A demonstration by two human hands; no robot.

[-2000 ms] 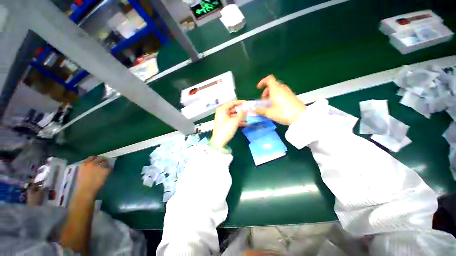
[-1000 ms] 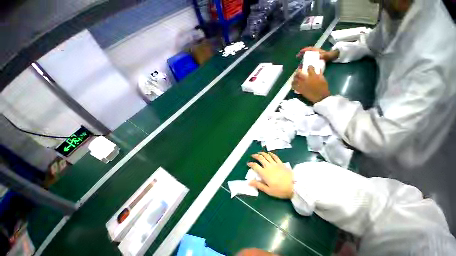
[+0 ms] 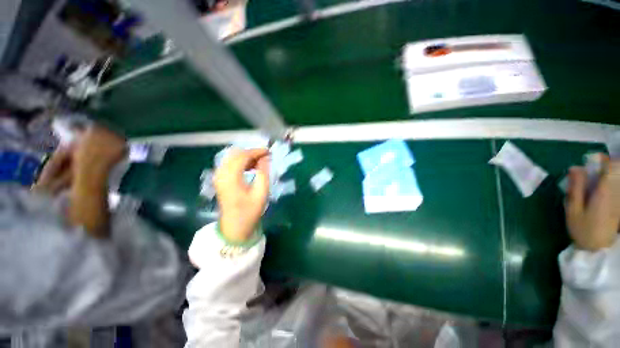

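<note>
My left hand [image 3: 241,187], with a green bracelet, is over the heap of small pale-blue packets [image 3: 279,166] by the post. Its thumb and fingertips are curled together; blur hides whether a packet is between them. One loose packet [image 3: 321,179] lies to the right of the heap. The blue leaflets [image 3: 391,180] lie in a small fanned stack at mid-bench. My right hand [image 3: 595,207], partly cut off by the right edge, has a pale bagged piece between its fingers. Another white bagged piece [image 3: 520,168] lies to its left.
An open white product box with its lid [image 3: 476,75] lies on the conveyor beyond the pale rail [image 3: 449,129]. A grey metal post [image 3: 217,64] slants down to the rail. A co-worker's hands [image 3: 95,163] are at the left, blurred.
The view has swung back left from the right-hand neighbour. My left hand now shows over the packet heap. My right hand, flat over bagged pieces before, is now curled around one.
</note>
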